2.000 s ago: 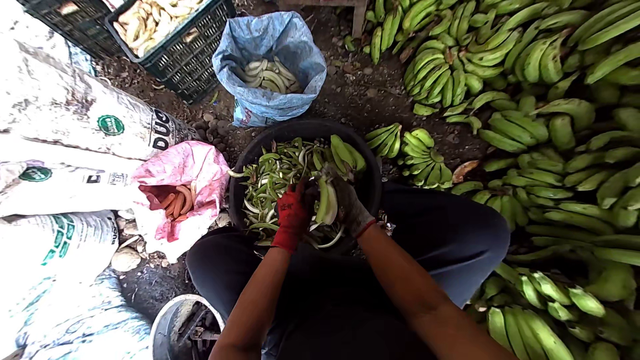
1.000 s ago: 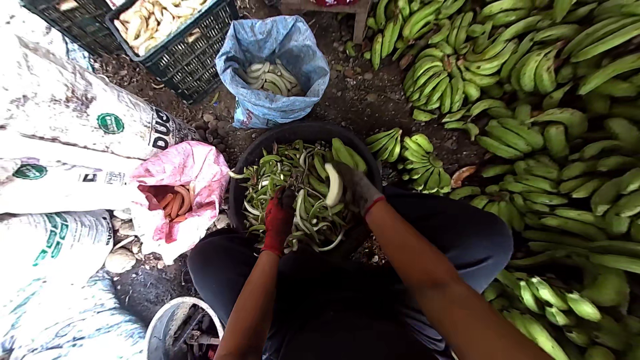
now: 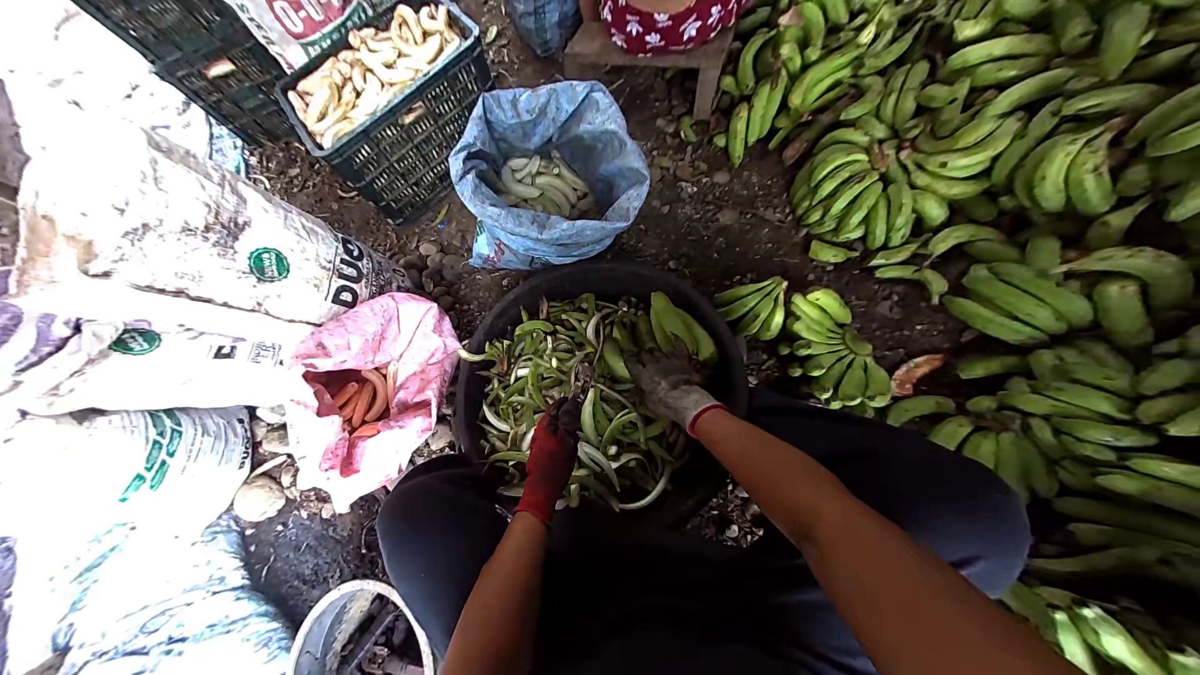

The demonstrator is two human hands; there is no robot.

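My left hand (image 3: 555, 448), in a red and dark glove, is closed around a small tool (image 3: 581, 382), probably a peeling knife, over the left middle of a round black tub (image 3: 483, 328). Green and white peels (image 3: 525, 375) fill much of that tub. Against the unpeeled green bananas (image 3: 677, 328) on the tub's right side rests my right hand (image 3: 667, 382), in a grey glove with a red cuff. Its fingers reach onto a green banana (image 3: 616, 358); whether they grip it cannot be told. No peeled banana shows in either hand.
Beyond the tub stands a blue sack (image 3: 553, 225) with peeled bananas. A pink sack (image 3: 412, 356) holding reddish fruit, large white sacks (image 3: 206, 244) and a pail (image 3: 309, 628) lie left. Peeled bananas fill a crate (image 3: 403, 155). Green banana bunches (image 3: 1012, 291) cover the right. Behind, patterned cloth tops a wooden stool (image 3: 642, 61).
A second ago my right hand was at a pale peeled banana; that banana no longer shows there, and the hand is now among the green ones. My left hand stays over the peels.
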